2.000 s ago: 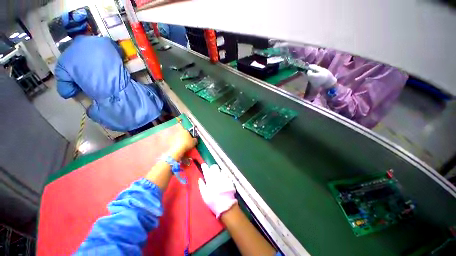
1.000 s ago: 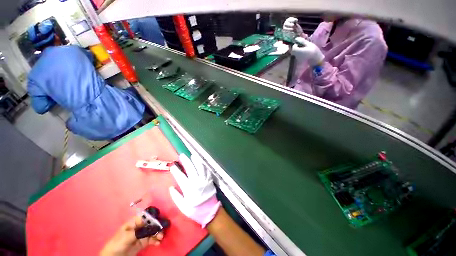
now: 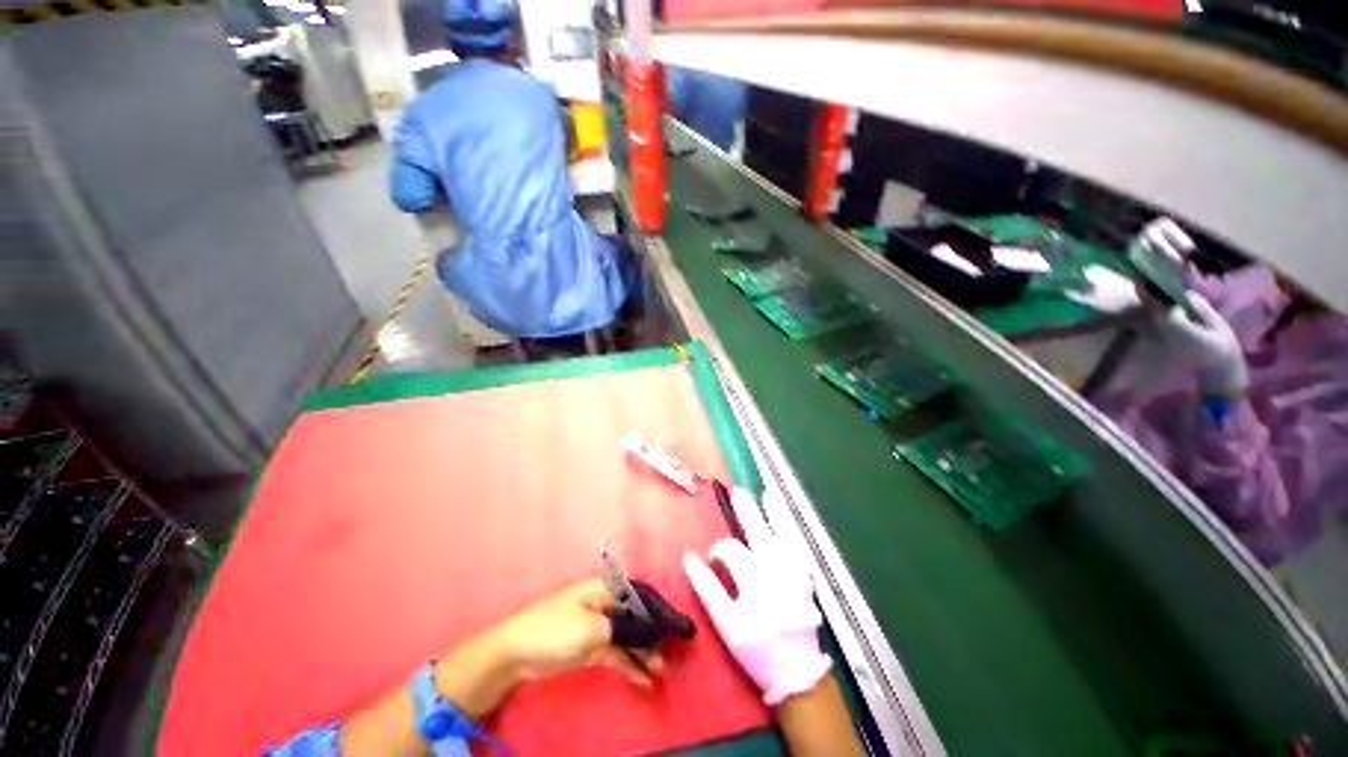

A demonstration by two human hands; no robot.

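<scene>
My left hand (image 3: 569, 629), bare with a blue wrist strap (image 3: 435, 707), is closed on small side cutters (image 3: 639, 609) with black handles and a short metal tip, above the red mat (image 3: 429, 518). My right hand (image 3: 761, 592), in a white glove with a pinkish cuff, lies at the mat's conveyor-side edge with its fingers apart. A thin dark stick (image 3: 726, 509) lies by its fingertips; whether they touch it I cannot tell. A white strip with red marks (image 3: 661, 463) lies on the mat beyond the stick.
The green conveyor belt (image 3: 828, 444) on my right carries several circuit boards (image 3: 992, 464). A pale metal rail borders the mat. A person in blue (image 3: 510, 192) sits ahead. A person in pink (image 3: 1227, 399) works across the belt. A grey cabinet (image 3: 178, 222) stands at the left.
My view has swung, so the mat and belt appear farther right and more upright. The left hand went from the mat's far corner to nearer me, with the cutters in it. The right hand stays at the edge.
</scene>
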